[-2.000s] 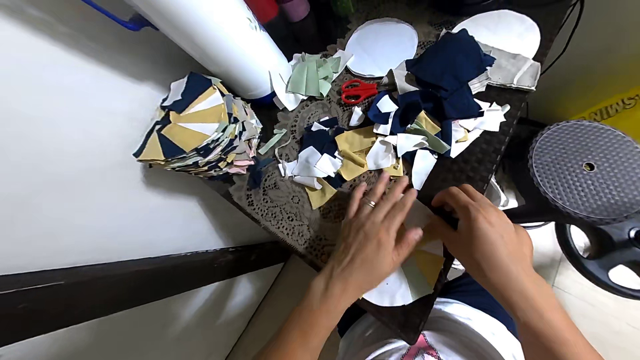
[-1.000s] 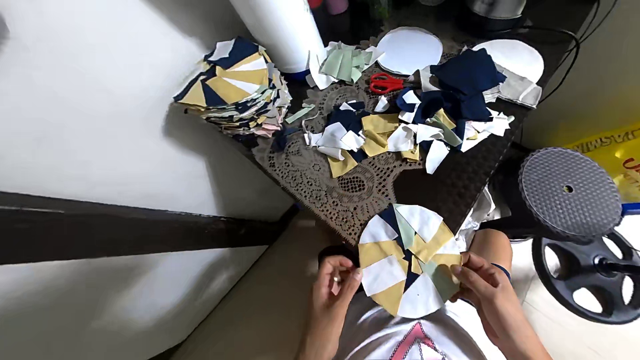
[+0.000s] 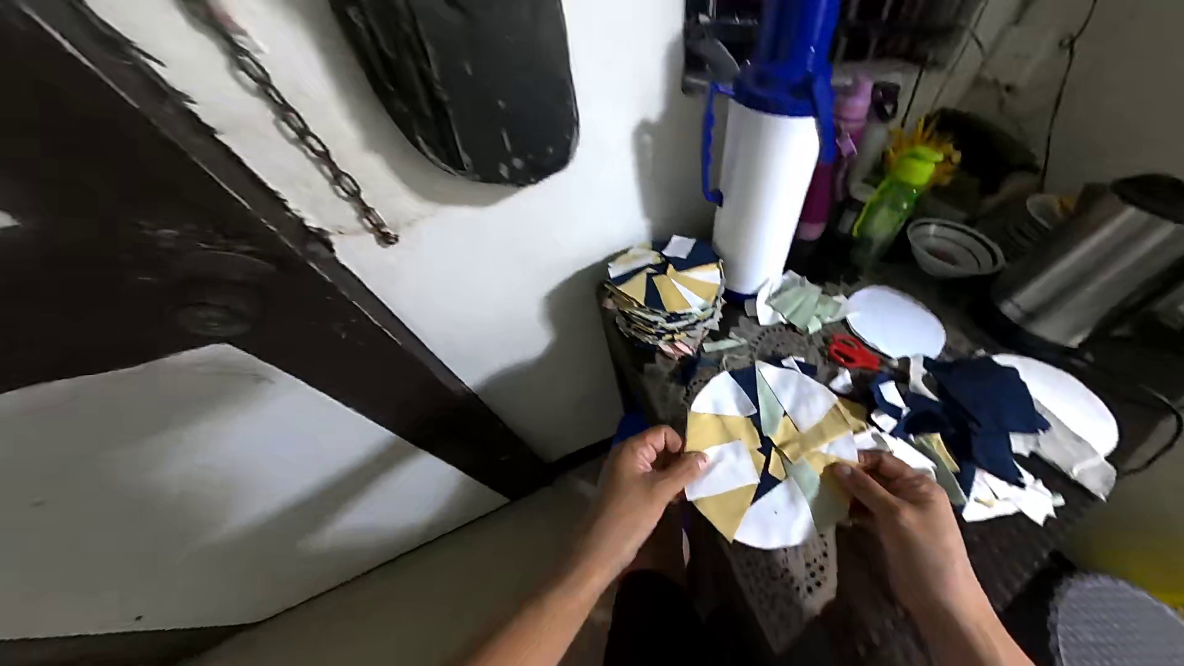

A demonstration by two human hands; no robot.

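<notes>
A round patchwork fabric piece (image 3: 772, 453) of white, tan, navy and pale green wedges is stretched between both hands above the table. My left hand (image 3: 647, 472) pinches its left edge, and my right hand (image 3: 893, 495) pinches its right edge. Behind it on the left stands a stack of similar patchwork rounds (image 3: 671, 291). Red-handled scissors (image 3: 853, 352) lie beyond the held piece, beside a white round (image 3: 895, 321). Navy fabric scraps (image 3: 990, 407) and other loose cloth pieces are heaped to the right, partly over a second white round (image 3: 1073, 402). Green scraps (image 3: 803, 303) lie near the stack.
A white and blue thermos (image 3: 768, 185) stands behind the stack against the wall. Bottles, bowls (image 3: 955, 248) and a steel kettle (image 3: 1091, 264) are at the back right. A lace cloth (image 3: 786, 578) hangs over the table corner. A round textured stool (image 3: 1115, 622) is at lower right.
Two seconds ago both hands were down at the table's near edge; then they held the patchwork round over the lap. Now it is raised above the table. The view has swung left and up.
</notes>
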